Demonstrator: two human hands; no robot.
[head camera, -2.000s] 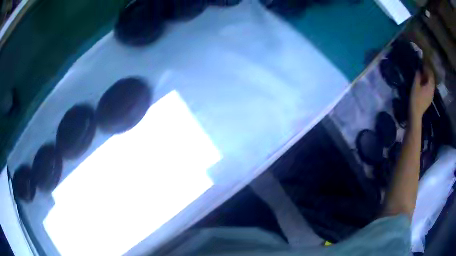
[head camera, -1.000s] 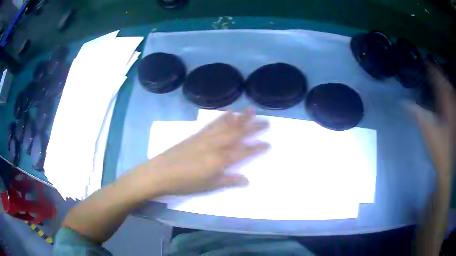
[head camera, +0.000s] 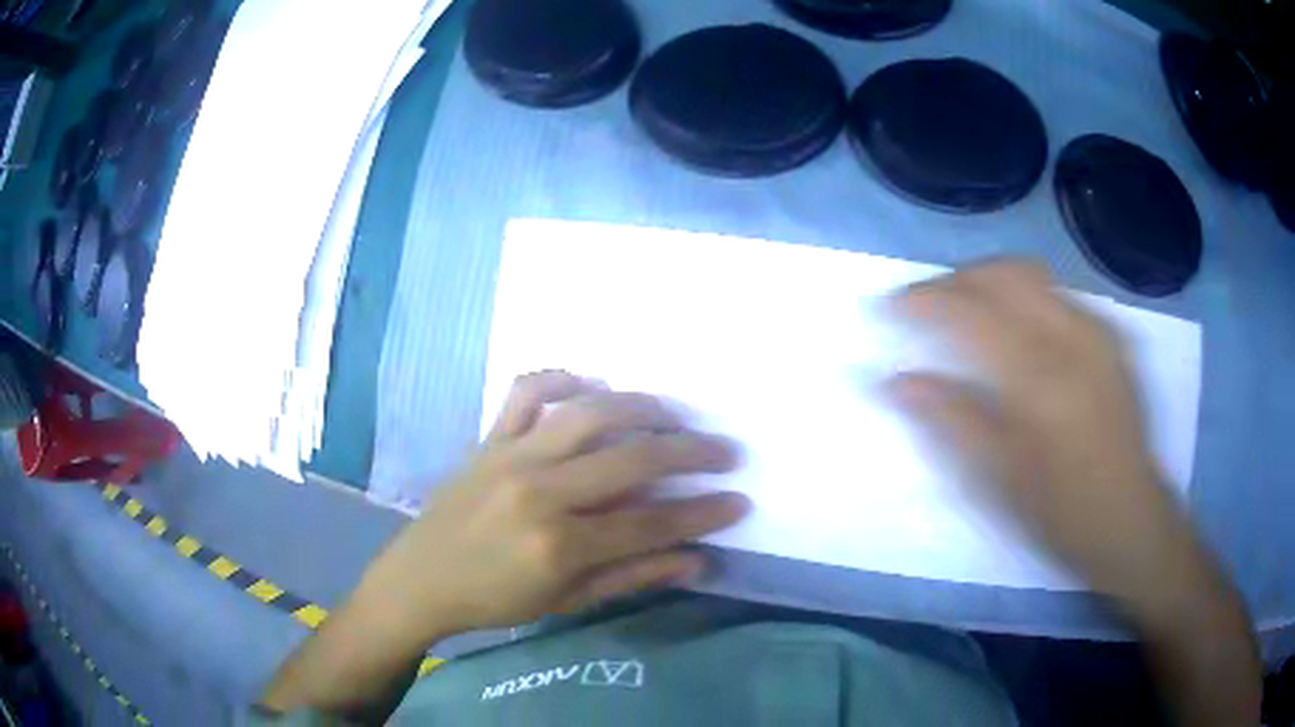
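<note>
White sheets (head camera: 824, 341) lie on the ribbed pale mat in front of me, very bright, with edges now nearly lined up. My left hand (head camera: 597, 490) rests on their left part, fingers pointing right and slightly apart, holding nothing I can see. My right hand (head camera: 1030, 405) is blurred over their right part; whether its fingertips pinch a thin piece cannot be seen. Round black parts (head camera: 739, 100) stand in a row just beyond the sheets, another (head camera: 949, 134) beside them and one (head camera: 1129, 213) at the right end. No hand touches them.
A fanned stack of white sheets (head camera: 270, 213) stands at the left on the green bench. Smaller dark parts (head camera: 88, 270) lie at the far left. More black parts (head camera: 1221, 107) are at the upper right. A red item (head camera: 93, 433) and hazard tape (head camera: 213, 558) show at lower left.
My right hand has come from the black parts at the right to over the sheets. My left hand has shifted toward the sheets' lower left. The stepped sheet edges now look aligned.
</note>
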